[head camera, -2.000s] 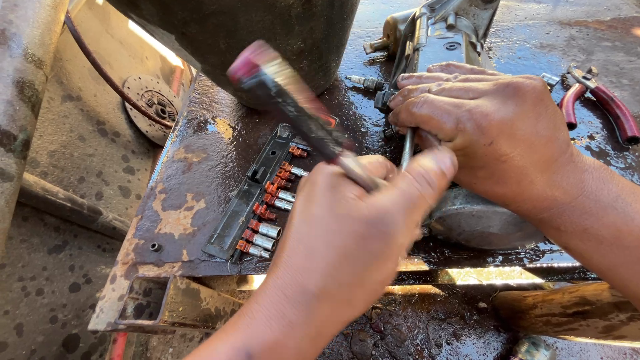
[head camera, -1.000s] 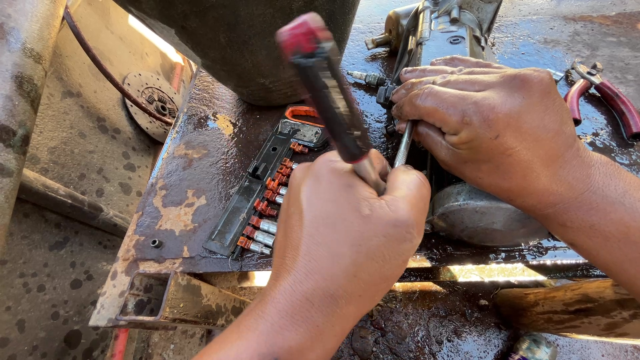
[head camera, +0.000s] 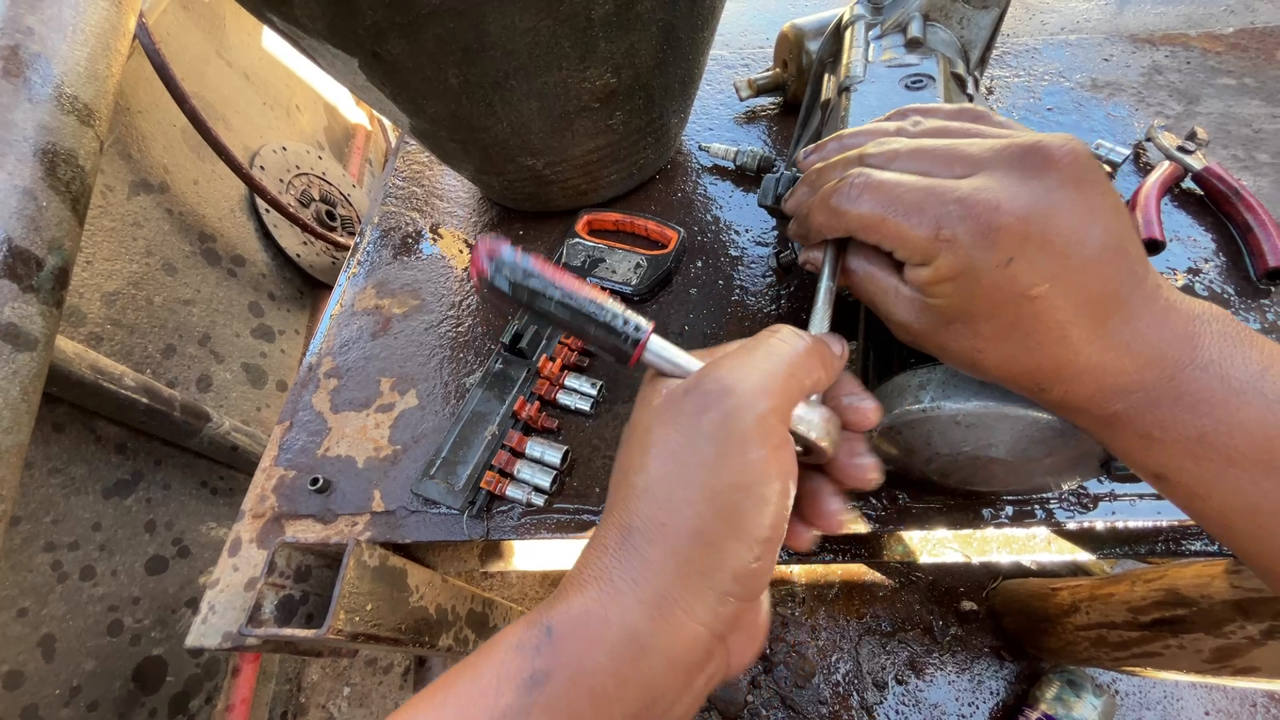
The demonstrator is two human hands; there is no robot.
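Note:
My left hand (head camera: 700, 480) grips the head end of a ratchet wrench (head camera: 570, 300), whose black and red handle points up and to the left, slightly blurred. From the ratchet's head a steel extension bar (head camera: 825, 290) runs up under my right hand (head camera: 960, 220). That hand lies over the metal engine part (head camera: 905, 75), its fingers curled around the bar's upper length. The bar's far end is hidden beneath them. Left of my left hand lies a black socket rail (head camera: 480, 430) with several sockets (head camera: 540, 450) on orange clips.
A dark bucket-like container (head camera: 560, 100) stands behind the rail. A spark plug (head camera: 738, 157) lies left of the engine part, red-handled pliers (head camera: 1200, 190) on the right. A small nut-like piece (head camera: 318, 484) sits near the metal table's left edge. A clutch disc (head camera: 310, 205) is beyond that edge.
The ratchet handle has swung down to the left, and the fingers of my left hand have loosened and spread somewhat. My right hand stays over the engine part.

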